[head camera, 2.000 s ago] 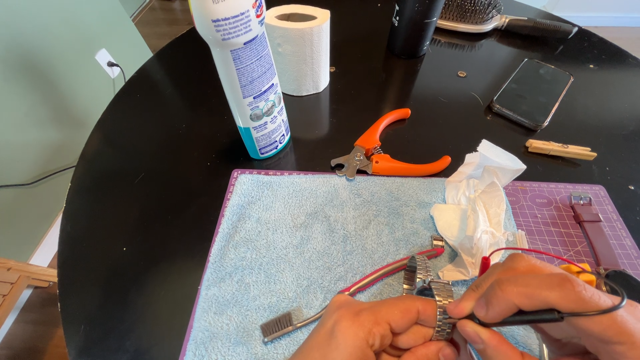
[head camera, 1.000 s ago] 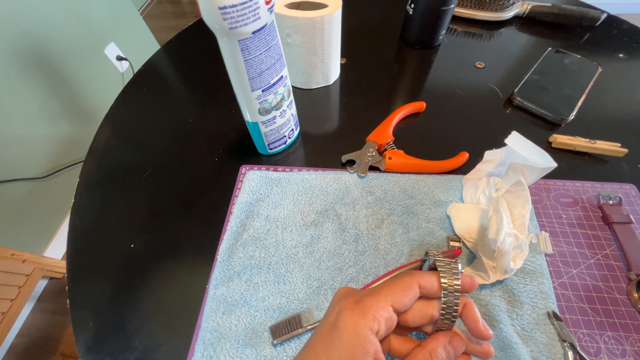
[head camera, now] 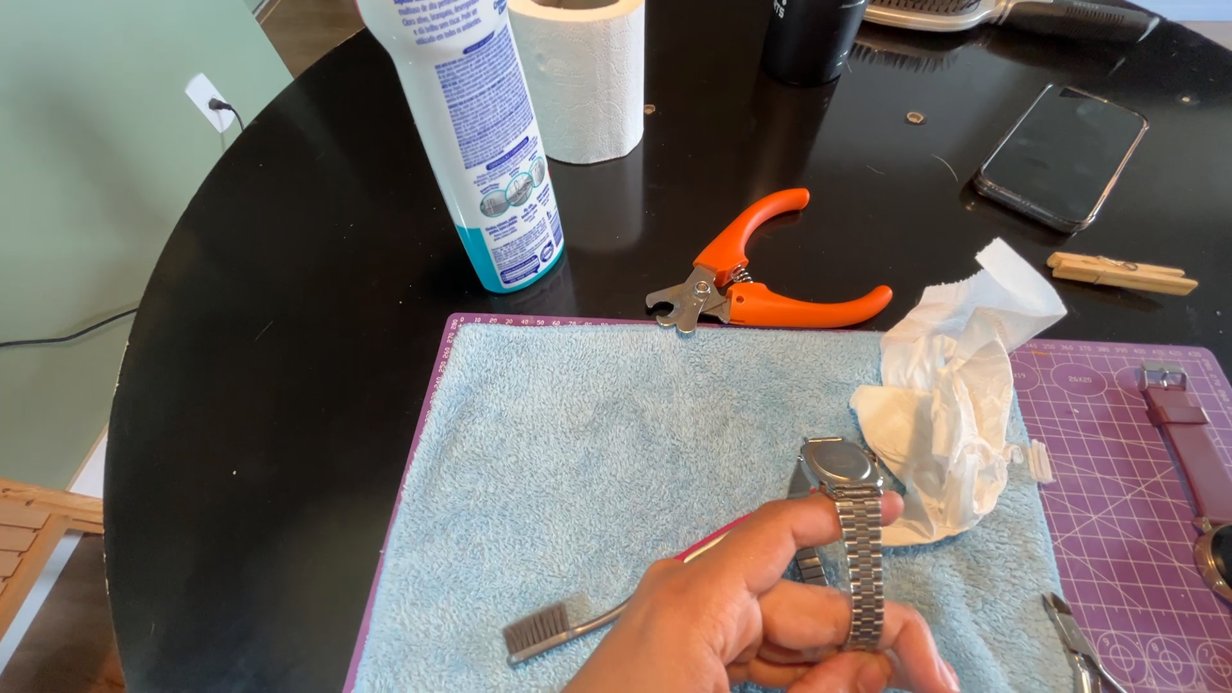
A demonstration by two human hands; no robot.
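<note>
My left hand (head camera: 741,606) holds a metal wristwatch (head camera: 863,568) by its link bracelet, the round steel case back (head camera: 841,462) turned up toward me. It is over a light blue terry cloth (head camera: 616,433). Partly under the hand lies a toothbrush (head camera: 568,630) with dark bristles; the fingers hide much of its handle. Crumpled white tissue (head camera: 948,414) sits just right of the watch. At the cloth's lower right edge are small metal nippers (head camera: 1076,640), partly cut off by the frame. My right hand is out of view.
A purple cutting mat (head camera: 1107,481) lies under the cloth, with a maroon-strapped watch (head camera: 1193,452) on it. Beyond are orange-handled cutters (head camera: 736,279), a spray bottle (head camera: 491,164), a paper roll (head camera: 592,87), a black cylinder (head camera: 813,38), a smartphone (head camera: 1064,154), a wooden clothespin (head camera: 1121,273) and a hairbrush (head camera: 1020,17).
Two seconds ago my right hand was at the watch with a black probe-like tool on a wire; it has left the view. My left hand has turned the watch so its case back shows.
</note>
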